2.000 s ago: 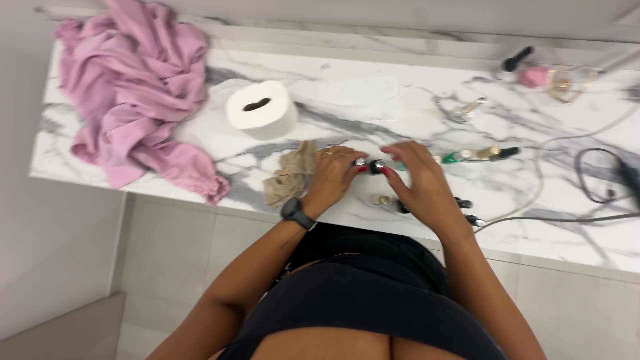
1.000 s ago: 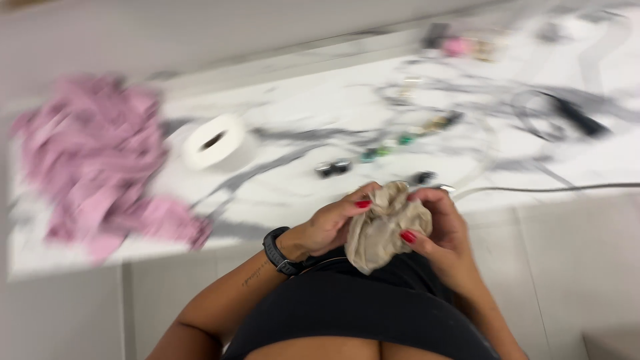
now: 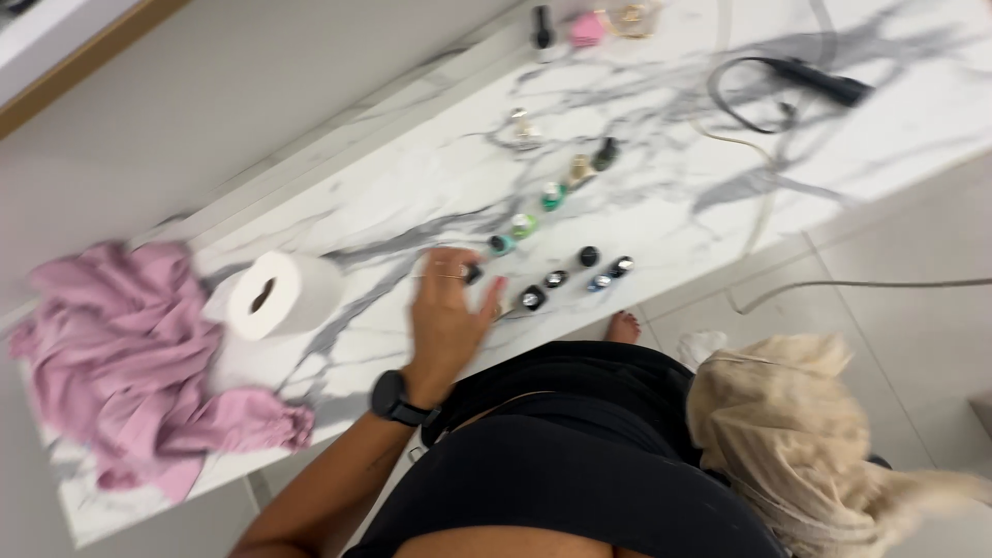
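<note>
My left hand, with a black watch on its wrist, reaches over the marble counter. Its thumb stands apart from the fingers, beside a dark-capped nail polish bottle; contact is unclear. A row of small bottles runs up and right from there: a teal one, a light green one, a green one, a gold one and a dark one. Several dark-capped bottles, including one square-looking one, stand nearer the front edge. At lower right hangs a blurred beige cloth; my right hand is not visible.
A toilet paper roll stands left of my left hand, beside a crumpled pink garment. Towards the back are a clear bottle, a black-capped bottle and a pink object. A black corded device lies at right.
The beige cloth was between both hands and is now at the right. My left hand has let go of it and moved over the bottles. The view has turned.
</note>
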